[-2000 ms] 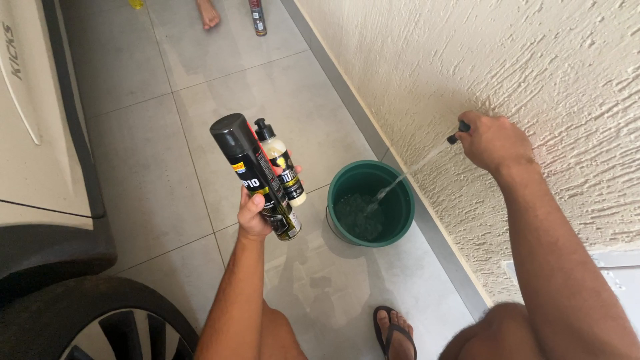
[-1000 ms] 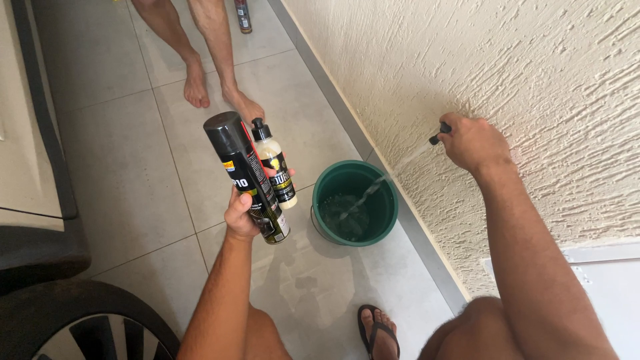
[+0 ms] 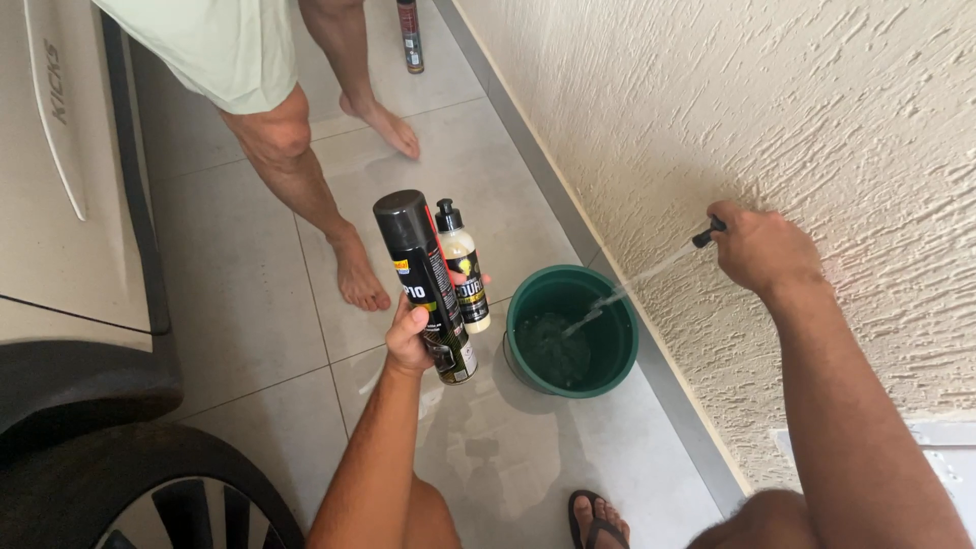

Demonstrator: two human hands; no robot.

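My left hand [image 3: 409,335] grips a black aerosol can [image 3: 427,286] together with a small plastic bottle [image 3: 465,267] of cream-coloured liquid with a black cap. Both stand roughly upright, side by side. Up at the right, near the wall, my right hand [image 3: 766,248] is closed on a small black tap handle or nozzle [image 3: 709,232]; its full shape is hidden by the fingers. From it a stream of water [image 3: 648,272] runs down to the left into a green plastic bucket [image 3: 572,332], which stands on the floor with shallow, rippling water inside.
A textured beige wall [image 3: 732,99] with a grey baseboard [image 3: 534,156] runs along the right. A parked car [image 3: 69,229] and its wheel [image 3: 183,488] are at the left. A barefoot person [image 3: 274,145] stands ahead, near another can [image 3: 410,38] on the tiled floor [image 3: 244,305].
The other person has walked nearer, from a foot at the top edge to legs and shorts in view. My hands keep their holds, and water still runs into the bucket.
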